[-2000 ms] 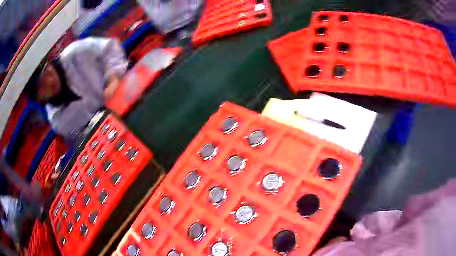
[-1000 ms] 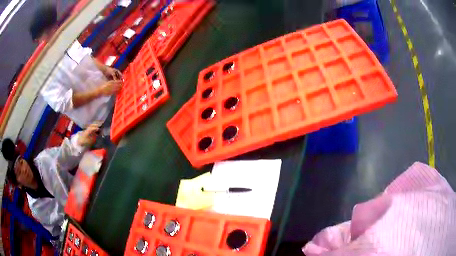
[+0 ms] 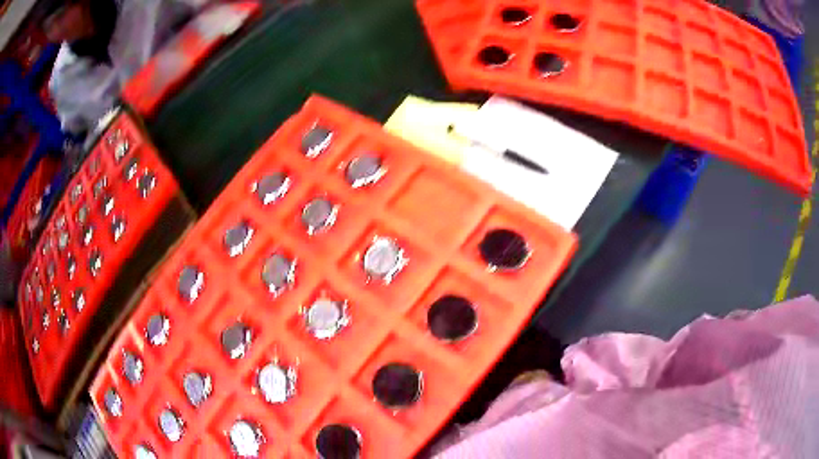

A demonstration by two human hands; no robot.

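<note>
A red-orange tray (image 3: pixel 435 199) lies in front of me with a grid of square pockets. Many hold round watch units with grey-silver discs up (image 3: pixel 319 214); the pockets along its right edge hold units with black discs up (image 3: pixel 452 317). One pocket near the far end is empty. My pink striped sleeve is at the lower right, beside the tray. A small brownish patch at its cuff may be part of my right hand, but it is dark and blurred, so what it does cannot be told. My left hand is out of the picture.
White paper (image 3: pixel 579 166) with a pen (image 3: pixel 524 160) on it and a yellow sheet (image 3: pixel 429 124) lie beyond the tray. A mostly empty red tray (image 3: pixel 611 85) is at upper right, a filled one (image 3: pixel 135 215) at left. Another person's pale sleeve shows at upper left.
The view has swung back down: the near tray now fills the middle, and the mostly empty tray and paper sit higher and further right. The people at upper left are mostly out of view.
</note>
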